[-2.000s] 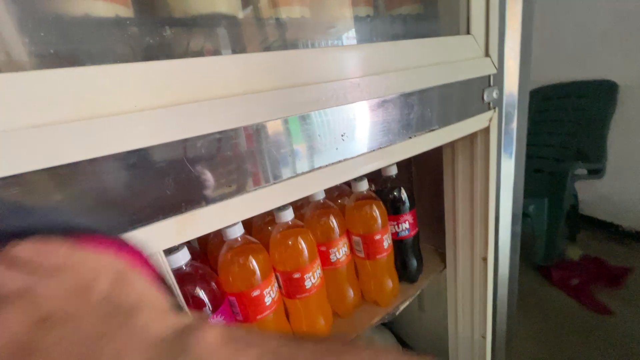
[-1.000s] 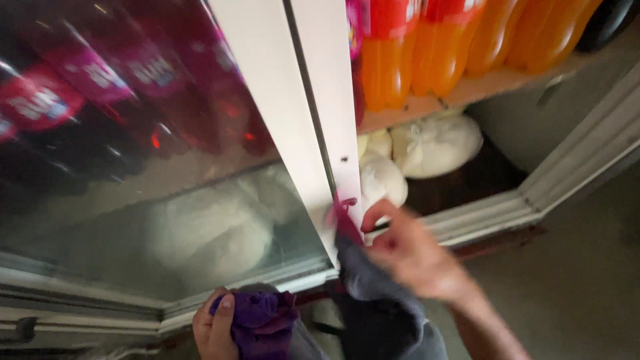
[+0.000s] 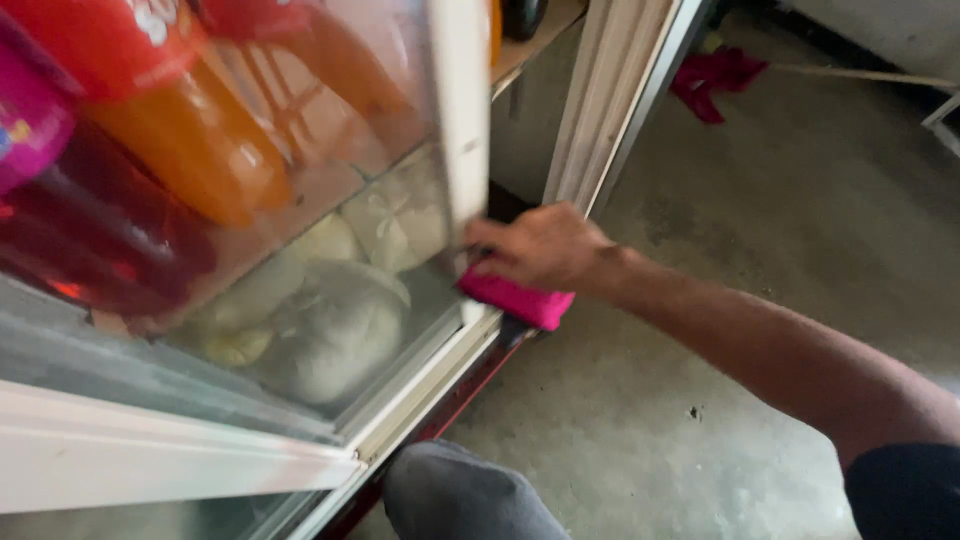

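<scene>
My right hand (image 3: 544, 247) reaches in from the right and is at the lower edge of the sliding glass door's white frame (image 3: 469, 142). Bunched under its curled fingers is a bright pink cloth (image 3: 517, 296), against the foot of that frame. The fingertips are blurred and partly hidden. Behind the glass, orange soda bottles (image 3: 187, 135) and a dark red bottle (image 3: 112, 217) stand on a shelf, with pale bundles in clear plastic (image 3: 337, 330) below. A narrow gap lies between the door frame and the cabinet's jamb (image 3: 611, 90). My left hand is out of view.
My knee in grey cloth (image 3: 457, 487) is beside the cabinet's bottom track (image 3: 427, 397). Concrete floor (image 3: 675, 420) extends to the right. A crumpled dark pink cloth (image 3: 712, 79) lies on it farther back, near a pale pole (image 3: 862, 73).
The glass door has slid toward the right jamb, narrowing the gap and covering orange bottles seen in the opening before. My left hand, earlier on a purple cloth, has left the view.
</scene>
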